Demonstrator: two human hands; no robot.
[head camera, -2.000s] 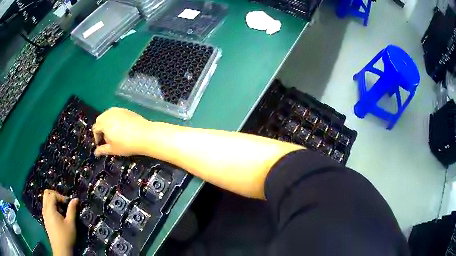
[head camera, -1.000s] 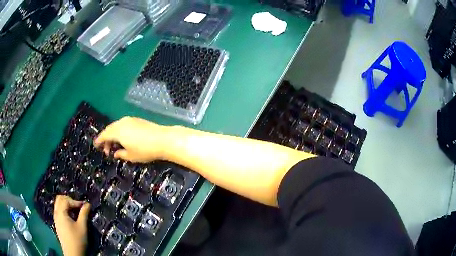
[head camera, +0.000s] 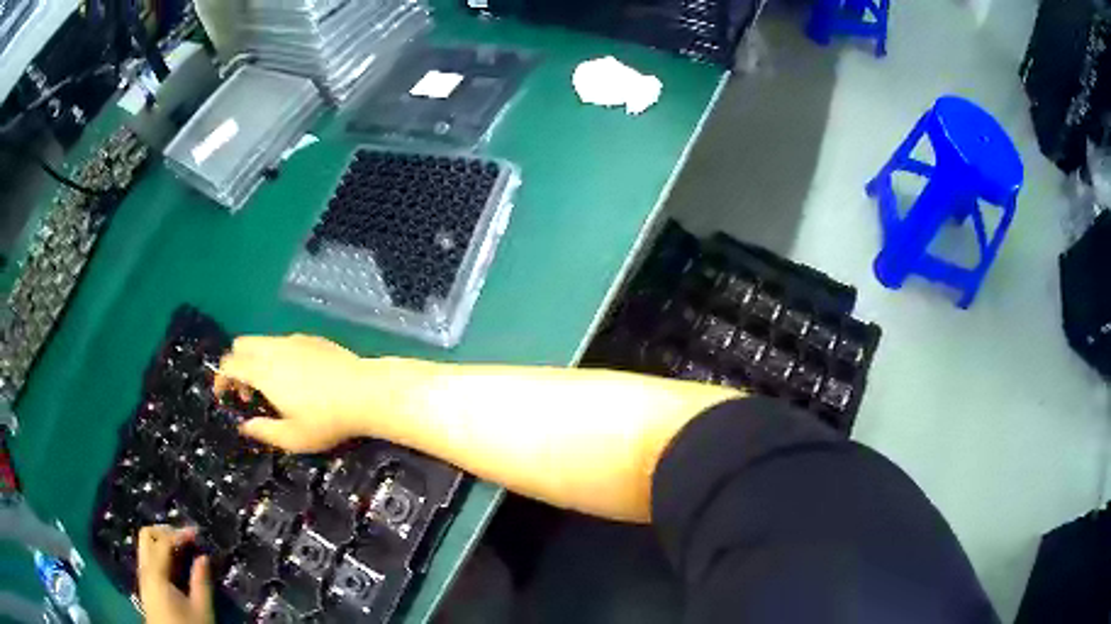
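A large black blister tray (head camera: 232, 475) lies on the green bench at the lower left, with squarish camera modules (head camera: 397, 505) in its pockets. My right hand (head camera: 292, 393) is over the far part of the tray, fingers bent down toward the pockets; its fingertips are too small and blurred to tell if they hold a part. My left hand (head camera: 173, 579) is at the tray's near left, cut off by the bottom edge, thumb and fingers apart at the base; its fingertips are blurred. A clear parts tray (head camera: 469, 262) with rows of small black round parts sits beyond my right forearm.
Clear boxes (head camera: 244, 128), a stack of clear trays (head camera: 319, 39), a dark tray with a white label (head camera: 435, 84) and a white wipe (head camera: 617, 84) stand farther back. Small parts (head camera: 55, 268) line the left. Below bench level are black trays (head camera: 755, 319) and a blue stool (head camera: 950, 189).
The view has shifted, so the bench things sit lower in the picture. My right hand stays over the far part of the tray, its fingers slightly changed. My left hand stays at the near left.
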